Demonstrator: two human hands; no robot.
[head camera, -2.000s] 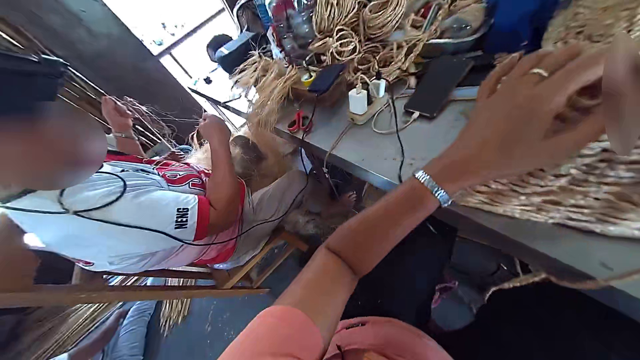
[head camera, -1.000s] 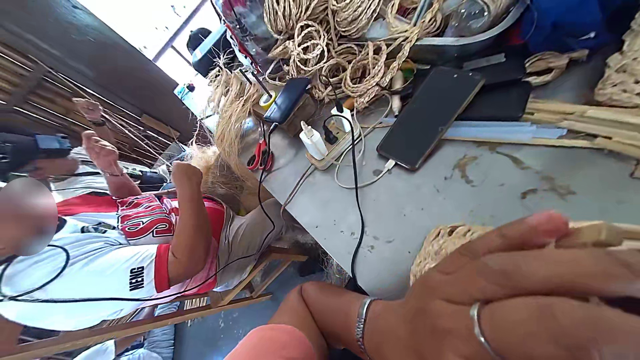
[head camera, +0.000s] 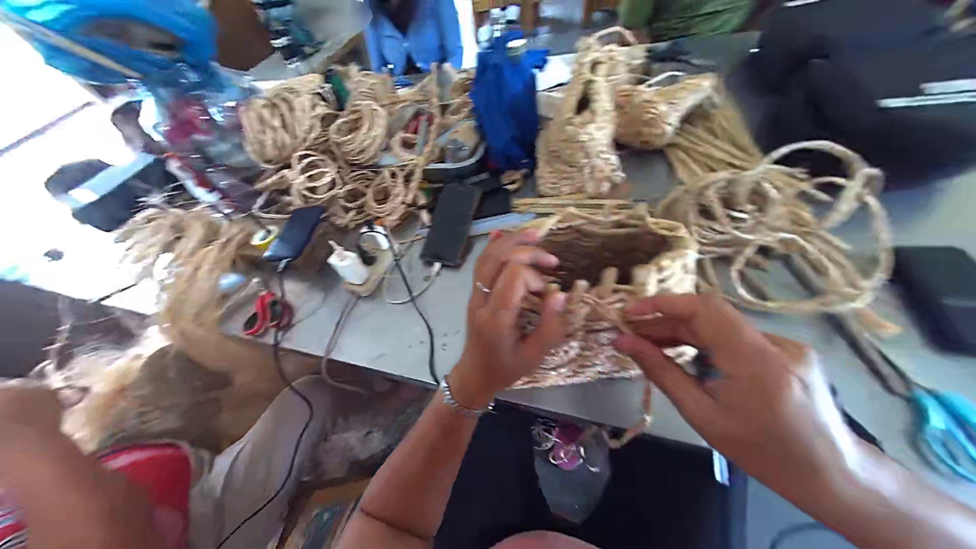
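Note:
A woven natural-fibre basket (head camera: 610, 252) lies at the table's front edge, its opening facing up and away from me. My left hand (head camera: 511, 313), with a ring and a bracelet, grips the basket's left rim, fingers over the edge. My right hand (head camera: 709, 358) pinches a fibre strand (head camera: 621, 316) between thumb and forefinger at the near rim. Short strand ends stand up along that rim. A thin cord (head camera: 646, 408) hangs below the basket over the table edge.
Coiled fibre rope (head camera: 808, 229) and blue-handled scissors (head camera: 942, 427) lie right. Phones (head camera: 451, 225), a power strip with plugs (head camera: 358, 267), red-handled scissors (head camera: 267, 313) and rope coils (head camera: 286, 118) are left. Another woven piece (head camera: 583, 130) stands behind. A person's arm (head camera: 61, 457) is at lower left.
The view has swung to the right. The basket, only partly seen before, now shows its opening. My right hand is now plainly in view, pinching a strand, and my left hand holds the rim.

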